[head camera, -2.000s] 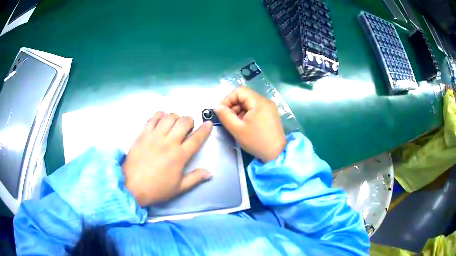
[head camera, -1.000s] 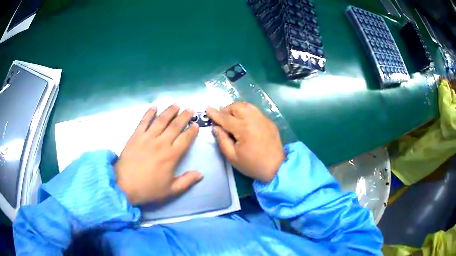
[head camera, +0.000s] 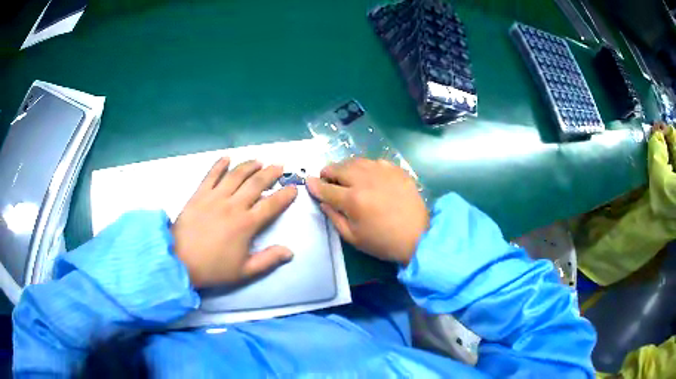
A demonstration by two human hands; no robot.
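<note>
A grey tablet back cover (head camera: 296, 266) lies on a white backing sheet (head camera: 133, 191) in front of me. My left hand (head camera: 230, 226) lies spread over its left part, fingers apart. A black camera lens piece (head camera: 292, 179) shows at the cover's top edge between my hands, partly hidden by fingertips. My right hand (head camera: 370, 207) is curled, its fingertips against the right end of the lens piece; whether it pinches or presses it I cannot tell. A clear carrier strip (head camera: 378, 142) with one black lens piece at its far end lies partly under my right hand.
Stacked back covers (head camera: 37, 163) with white sheets lie at left. A dark fanned stack of lens strips (head camera: 437, 59) and a pale lens tray (head camera: 559, 81) lie at the back right. A round pale container (head camera: 552, 248) is partly behind my right sleeve. A person's yellow sleeve (head camera: 630, 222) is at right.
My right hand has gone from holding the lens piece's right side to resting fingertips against it at the cover's top edge. The lens piece now lies lower, flat there. My left hand stays spread on the cover.
</note>
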